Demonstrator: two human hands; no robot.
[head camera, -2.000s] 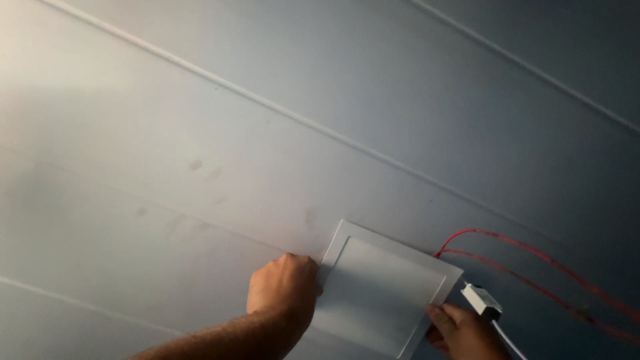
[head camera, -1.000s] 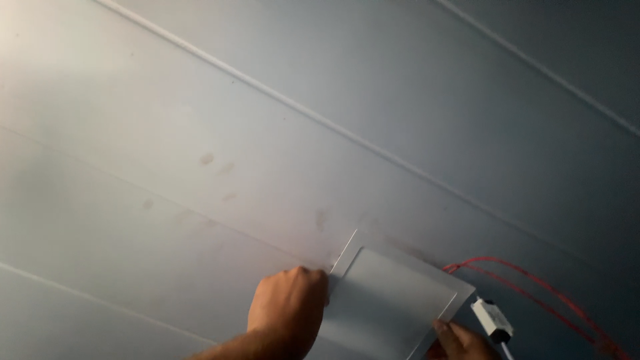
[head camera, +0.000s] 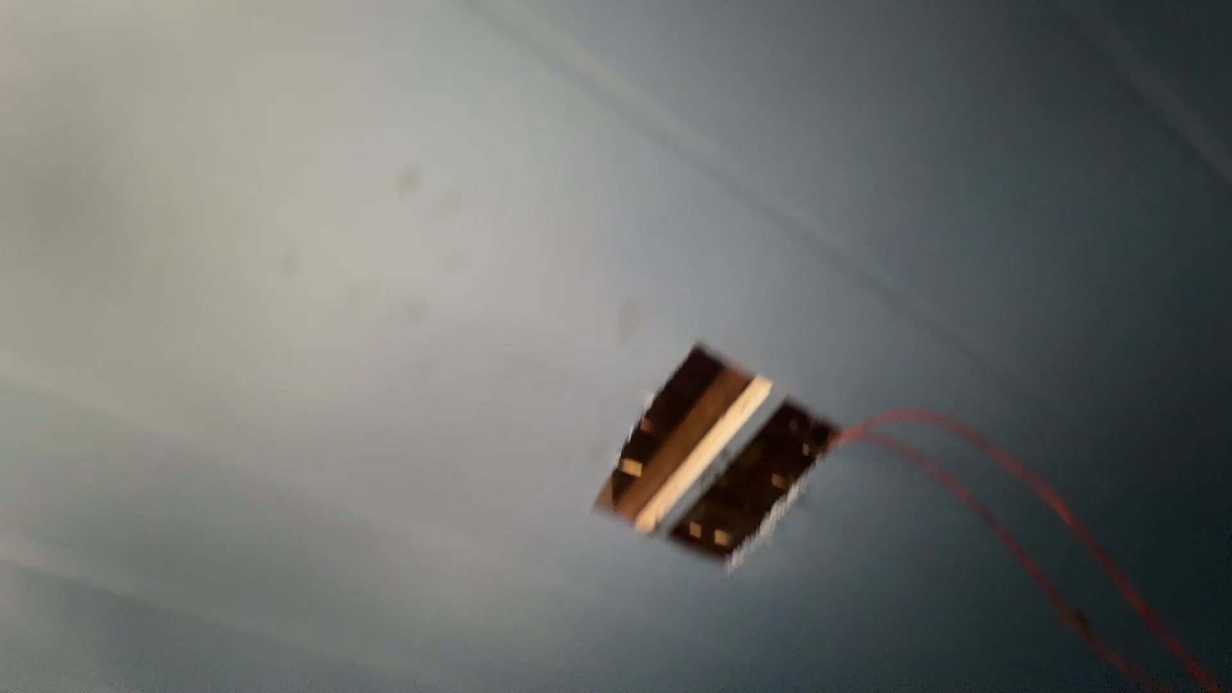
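Observation:
Neither my left hand nor my right hand is in the head view. A roughly square cutout (head camera: 746, 491) shows in the pale panelled surface, right of the middle and low. Inside it, a light wooden batten (head camera: 705, 452) and a grey strip cross on a slant, with dark space on both sides. Red wires (head camera: 1039, 491) come out at the cutout's right corner and curve down to the lower right edge of the view. The picture is blurred. The square white panel and its small white box are out of sight.
Pale panelling (head camera: 433, 414), likely a ceiling, surrounds the cutout, with long slanting seams across it. Several faint smudges (head camera: 408, 179) mark it to the upper left of the cutout.
Both hands and the square white panel, which they held over this spot, have left the view, along with the small white box. The cutout behind is now uncovered.

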